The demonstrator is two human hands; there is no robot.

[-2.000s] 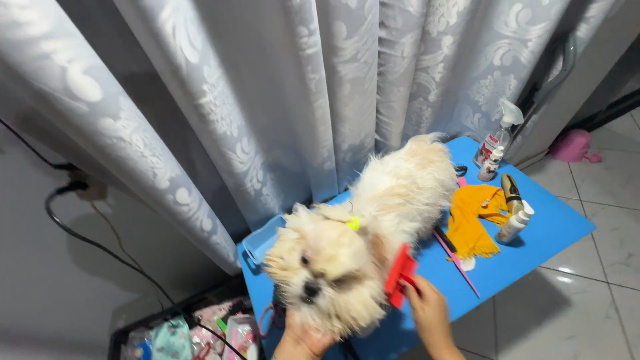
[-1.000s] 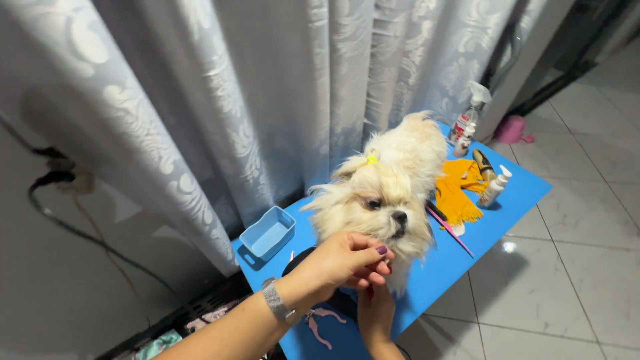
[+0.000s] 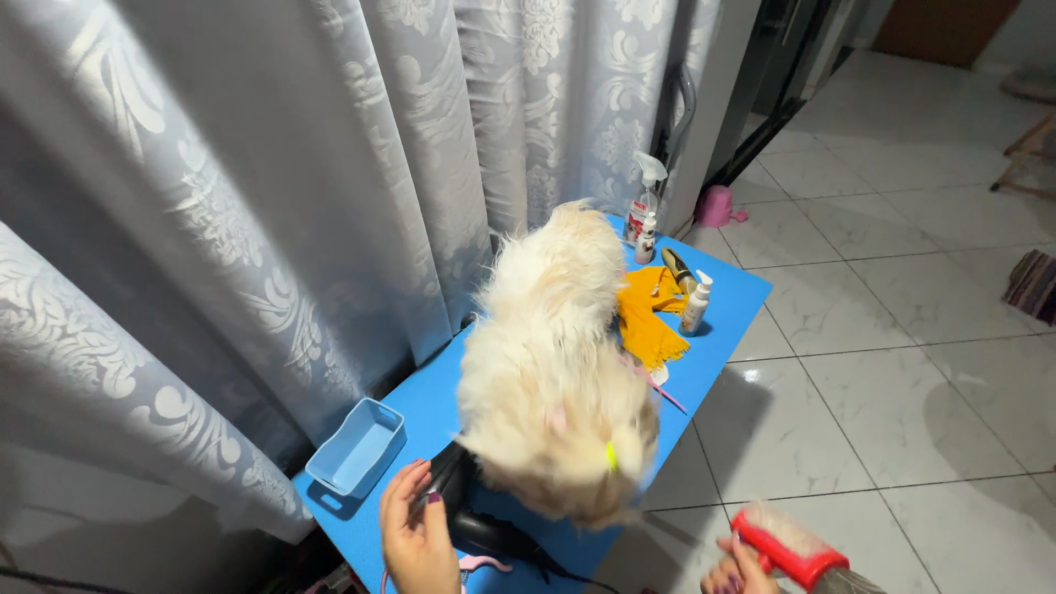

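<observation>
A cream long-haired dog (image 3: 553,355) with a yellow hair tie stands on the blue tabletop (image 3: 437,404), its head lowered and turned to the right. My right hand (image 3: 738,569), off the table's near right side, holds a red slicker brush (image 3: 788,544) with pale fur in its bristles. At the near edge my left hand (image 3: 421,536) is raised with fingers apart, beside a black hair dryer (image 3: 487,528) lying on the table. Nothing shows in that hand. A pink-handled tool (image 3: 483,563) lies partly hidden by it.
A light blue plastic basket (image 3: 356,450) sits at the left corner. Right of the dog are an orange cloth (image 3: 648,322), a pump bottle (image 3: 697,305), a clipper (image 3: 678,271), a spray bottle (image 3: 642,202) and a small bottle (image 3: 646,241). Patterned curtains (image 3: 412,165) hang behind.
My hands have parted from the dog's chin; my right hand has moved right and now holds the red brush. The dog has lowered and turned its head.
</observation>
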